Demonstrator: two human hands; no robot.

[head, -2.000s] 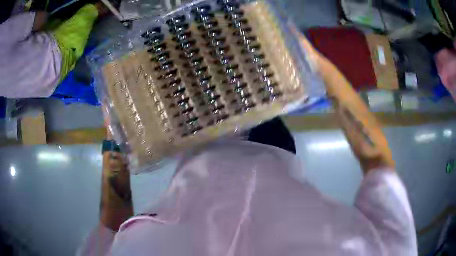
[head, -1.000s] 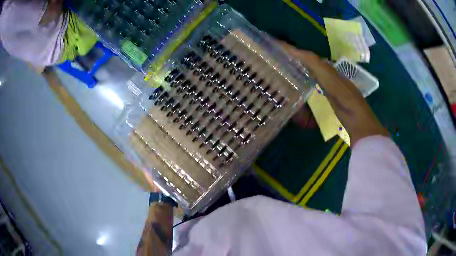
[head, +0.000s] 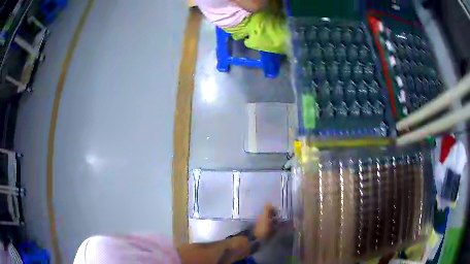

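A large clear blister tray [head: 337, 206] over brown board lies at the lower right, at the bench's near edge. Its pocket rows show as shiny ridges; no dark parts can be made out in them. My left hand [head: 265, 223], blurred and with a dark band at the wrist, is just left of the tray's left edge, over the floor side. A gap shows between them, and its fingers are not clear. A blurred brown shape at the bottom edge by the tray's lower right may be my right hand; I cannot tell.
Beyond the yellow strip [head: 350, 142] is another clear tray [head: 340, 72] on the green mat. Pale bars [head: 438, 111] cross the right side. A person in lime green sits on a blue stool [head: 245, 62] at the top. Pale framed panels [head: 260, 193] show low beside the bench.
The view has turned towards the aisle. The tray held in front of me is now low at the right, and its dark parts no longer show. My left hand is apart from the tray's edge.
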